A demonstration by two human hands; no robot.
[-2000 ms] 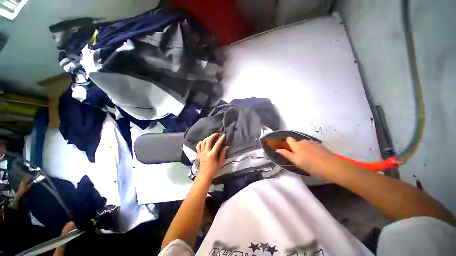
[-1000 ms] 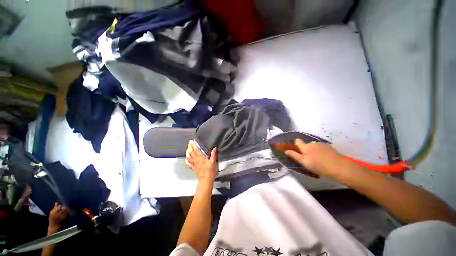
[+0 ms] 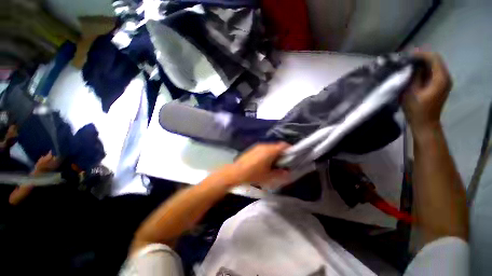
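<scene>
A dark grey, navy and white garment [image 3: 334, 108] is stretched, blurred, between my two hands above the table. My left hand [image 3: 262, 164] grips its near end at the white strip. My right hand [image 3: 428, 89] is raised at the right and grips its far end. The grey padded sleeve board [image 3: 186, 118] sticks out to the left, with navy cloth of the garment over its right part. The dark steam iron [image 3: 348, 183] stands by the table's near right edge, held by no hand.
A heap of navy, grey and white garments [image 3: 199, 48] lies at the table's upper left. A red-orange hose [image 3: 393, 209] runs right from the iron. A white cloth [image 3: 127, 135] hangs at left. Another person's hands [image 3: 46, 163] show at far left.
My right hand has let go of the iron and moved up and right with the garment's end. My left hand has moved right and grips the garment. The garment is lifted and stretched out.
</scene>
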